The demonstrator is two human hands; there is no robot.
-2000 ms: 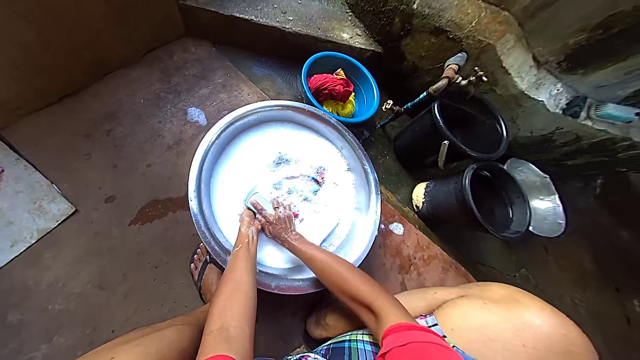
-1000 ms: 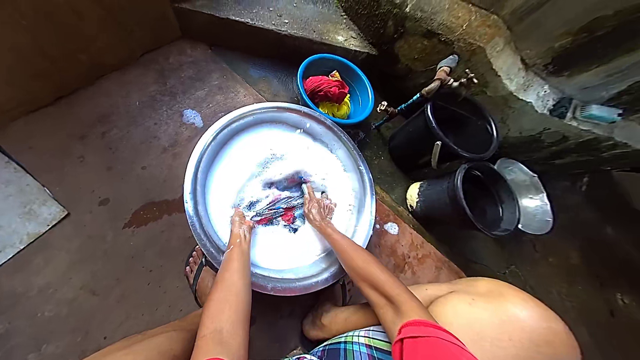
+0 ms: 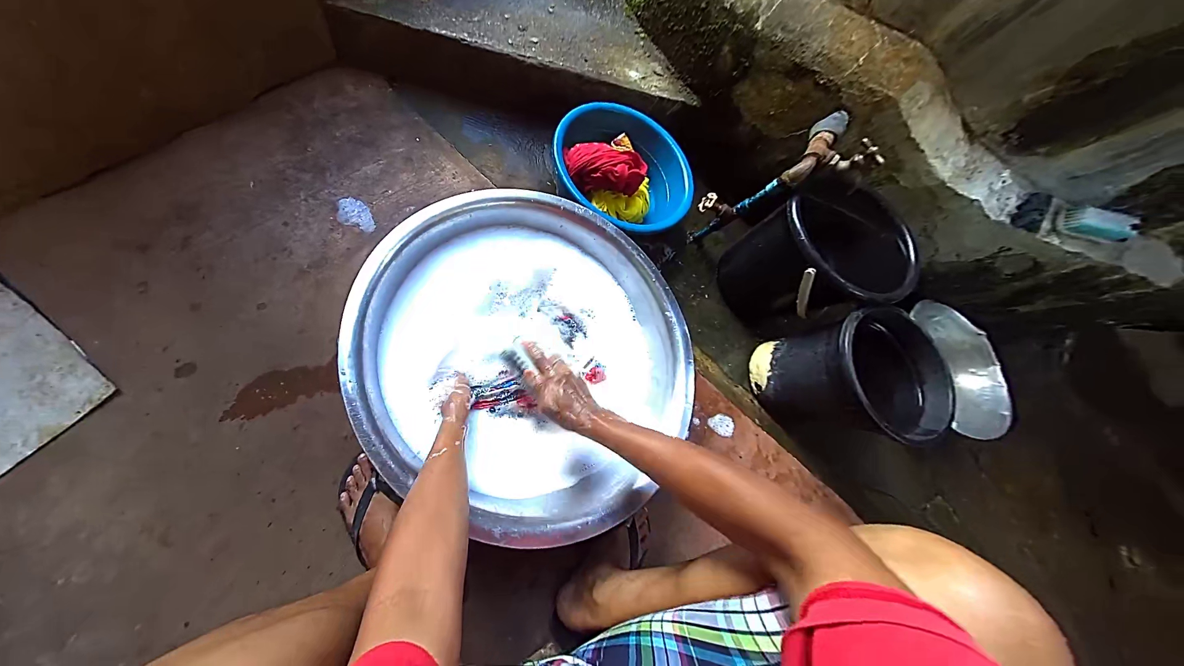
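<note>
A wide round metal basin (image 3: 661, 305) holds white suds, with dark and red cloth (image 3: 499, 395) showing through near the middle. My left hand (image 3: 456, 400) is at the cloth's left end, its fingers partly sunk in foam, so its hold on the cloth is hard to make out. My right hand (image 3: 558, 384) lies over the cloth's right end, palm down, with something small and blurred at its fingertips. Another bit of dark and red cloth (image 3: 567, 324) pokes out of the suds farther back.
Behind the basin stands a blue plastic tub (image 3: 683, 185) with red cloth (image 3: 606, 168) and yellow cloth (image 3: 624, 201). To the right are a black bucket (image 3: 754, 273), a second black bucket (image 3: 805, 379), a metal lid or pan (image 3: 967, 370) and a tap (image 3: 823, 153). A pale slab (image 3: 42, 379) lies far left.
Two seconds ago my hands were together in the foam; one second ago they were apart with the dark and red cloth between them. My right hand has since moved left, nearer my left hand.
</note>
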